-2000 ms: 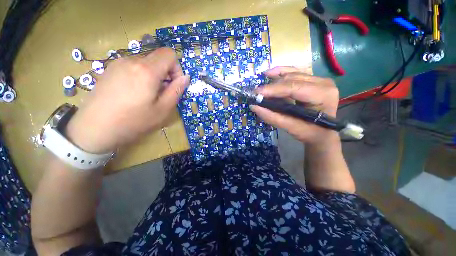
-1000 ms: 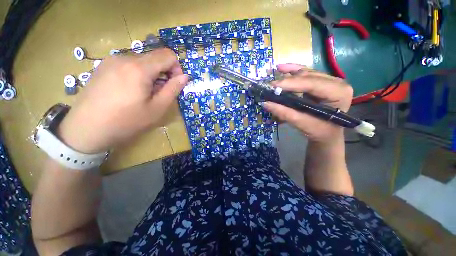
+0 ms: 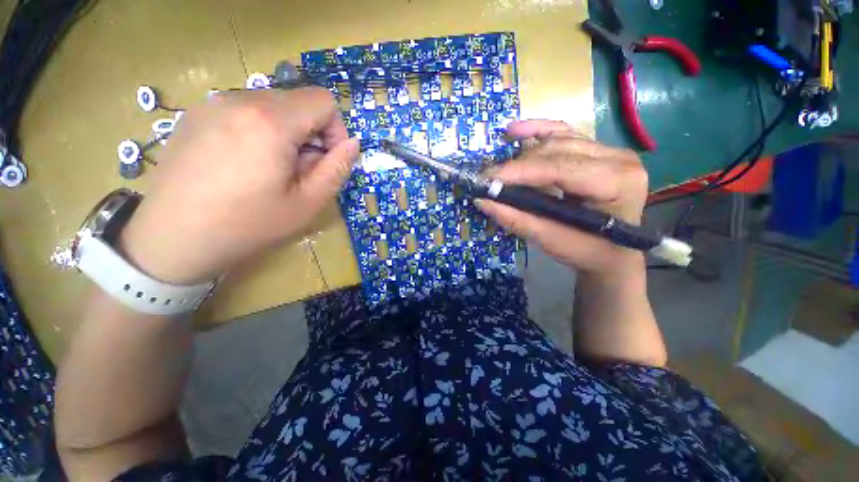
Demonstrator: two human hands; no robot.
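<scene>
A blue PCB panel (image 3: pixel 433 212) with rows of small boards and slots lies in front of me. My right hand (image 3: pixel 575 193) holds a soldering iron (image 3: pixel 556 204) like a pen, its metal tip over the panel's left-middle part. My left hand (image 3: pixel 254 169) is at the panel's left edge with thumb and fingertips pinched together close to the iron tip. A bit of dark lead wire (image 3: pixel 314 148) shows between its fingers. Dark wires run across the panel's upper rows. Round white components (image 3: pixel 146 98) with dark centres lie left of the panel, some partly hidden by my left hand.
Red-handled cutters (image 3: pixel 629 89) lie open on the green mat at upper right. A black object with blue and yellow parts (image 3: pixel 763 42) stands beyond, with black cords. A dark wire bundle (image 3: pixel 28 56) lies at far left. The tan board's (image 3: pixel 273 273) front edge is near my lap.
The iron tip first moved right and up from the left hand, then came back near its fingertips. The left hand stays almost in place. The panel has shifted slightly right.
</scene>
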